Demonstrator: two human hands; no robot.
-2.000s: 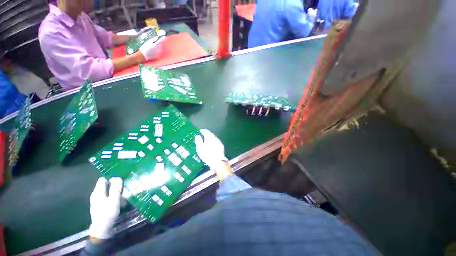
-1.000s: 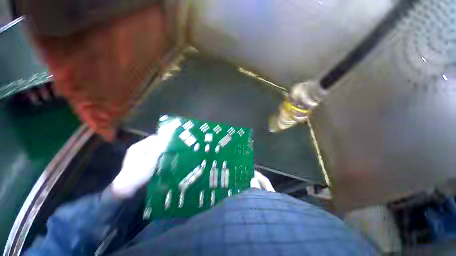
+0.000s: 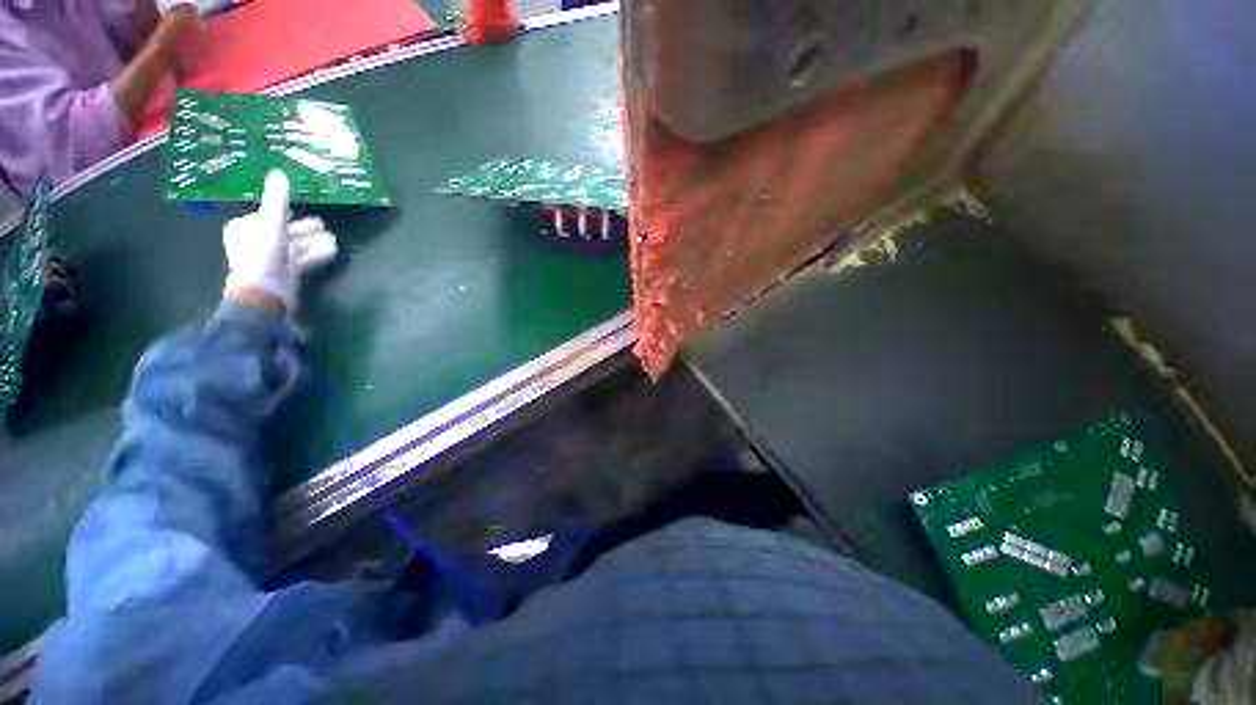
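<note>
My left hand [image 3: 276,248], in a white glove, reaches over the green line surface with its fingers apart. One finger overlaps the near edge of a green circuit board [image 3: 324,152]; whether it touches is unclear. Another green board [image 3: 1054,551] lies pale-pads-up on the booth floor at the lower right. A blurred brownish-cream, yellowish thing [image 3: 1201,647], perhaps the cloth-wrapped spray gun, covers that board's near right corner and is cut off by the frame. I cannot tell whether my right hand is part of it.
One tilted board [image 3: 544,182] with pins below stands partly behind the ragged red-orange booth edge [image 3: 661,324]. Another tilted board [image 3: 28,303] is at the far left. The metal rail [image 3: 468,420] runs along the line edge. Opposite, a person's pink sleeve [image 3: 62,110] is beside a red mat [image 3: 303,41].
The view has swung left again. The board previously held before my body is gone from there, and one now lies on the booth floor. My left hand is empty and out over the line.
</note>
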